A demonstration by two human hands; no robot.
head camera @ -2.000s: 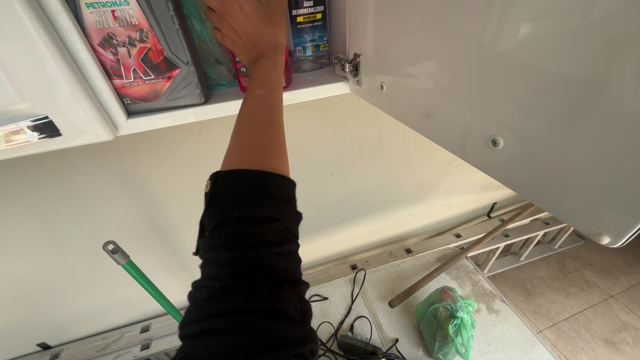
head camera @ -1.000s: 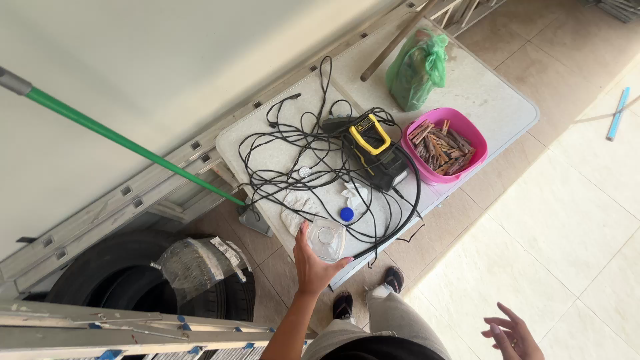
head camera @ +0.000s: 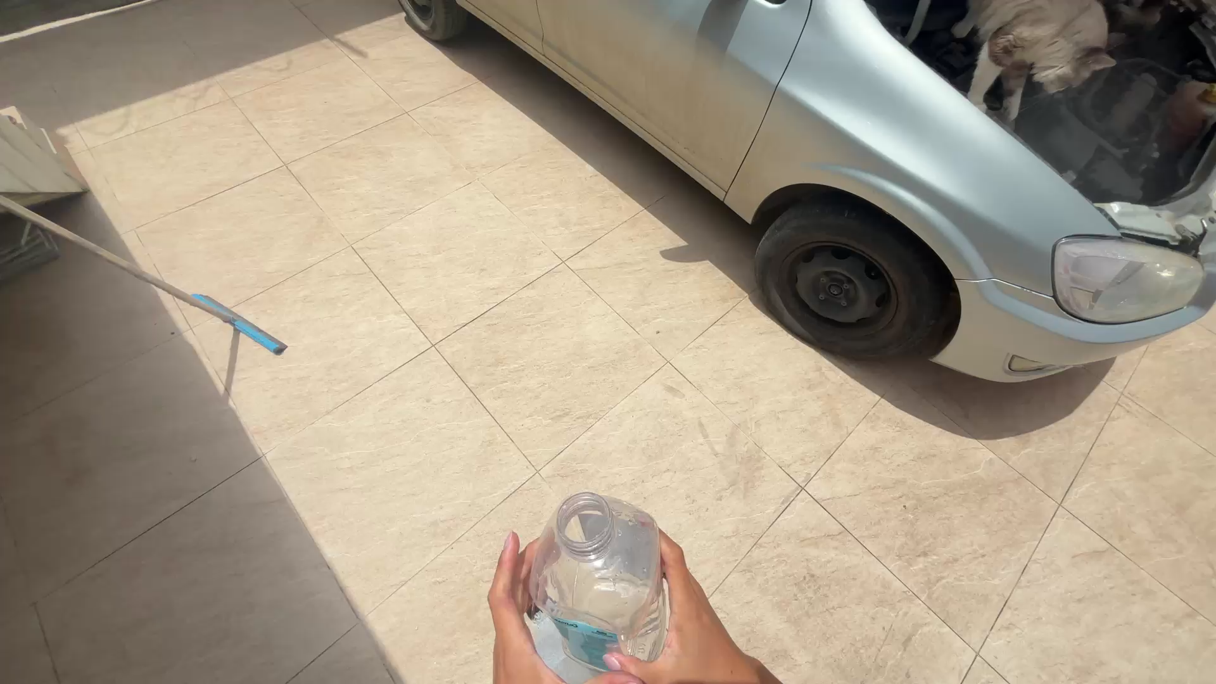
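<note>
A clear plastic bottle point(head camera: 608, 570) with an open, uncapped mouth and a blue-green label stands between my hands at the bottom centre of the head view. Around its left side curls my left hand point(head camera: 518, 622). My right hand point(head camera: 689, 622) grips the other side, with its thumb across the lower front. Clear liquid seems to be in the bottle, but its level is hard to tell. The lower end of the bottle is partly hidden by my fingers.
A silver car point(head camera: 883, 152) stands at upper right, its engine bay uncovered, and a cat point(head camera: 1035, 43) is on it. A blue floor squeegee point(head camera: 242, 325) with a long handle rests at left. Beige floor tiles point(head camera: 456, 408) lie between.
The view has swung from the cabinet and table to the tiled floor and car. My right hand, apart from the bottle a second ago, is now on it with my left.
</note>
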